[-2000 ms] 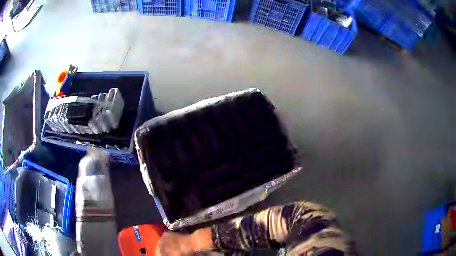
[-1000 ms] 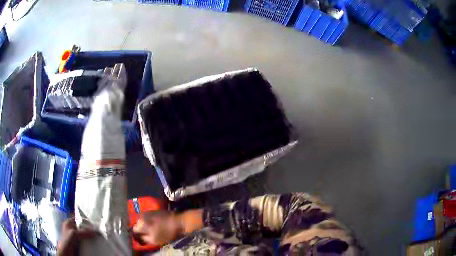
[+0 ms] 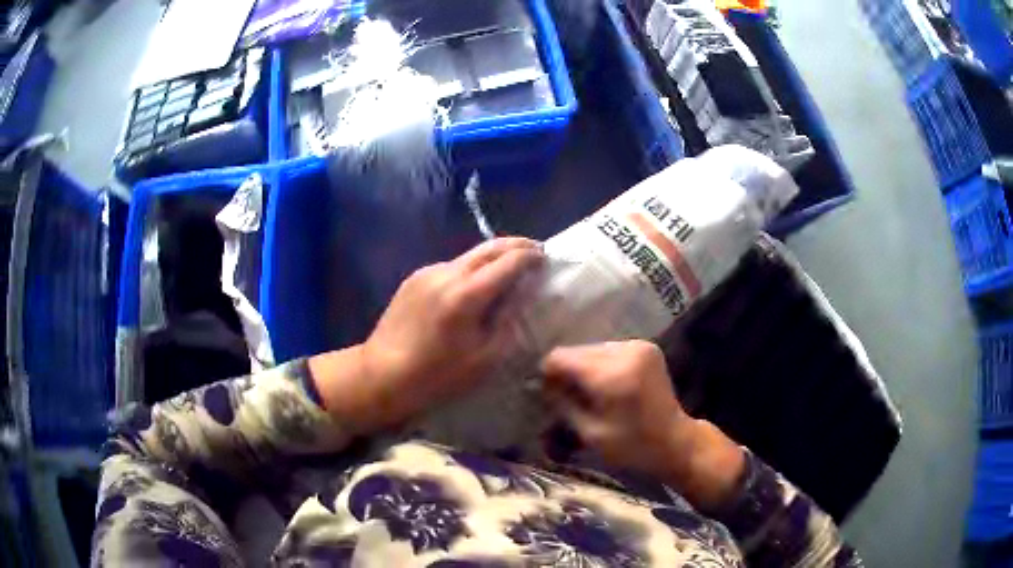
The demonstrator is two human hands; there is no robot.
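A newspaper roll (image 3: pixel 639 250) with large printed characters and a reddish stripe lies across my lap, slanting to the upper right. My left hand (image 3: pixel 444 322) is closed on its upper left side. My right hand (image 3: pixel 611 394) is beside it at its lower side, fingers curled against the paper. The fingertips and the near end of the roll are partly hidden. A hank of white strands (image 3: pixel 383 94) lies on a blue crate (image 3: pixel 511 124) above my left hand.
A paper-lined crate (image 3: pixel 878 394) with dark contents is at the right, partly under the roll. A ribbed pale stack (image 3: pixel 716 83) sits on a crate at the top. Blue crates (image 3: pixel 272 266) crowd the left, and more line the right edge.
The view has turned left toward the strands. The roll, earlier upright at the left, now slants over my lap, with both hands at it. My right hand has left the red stool.
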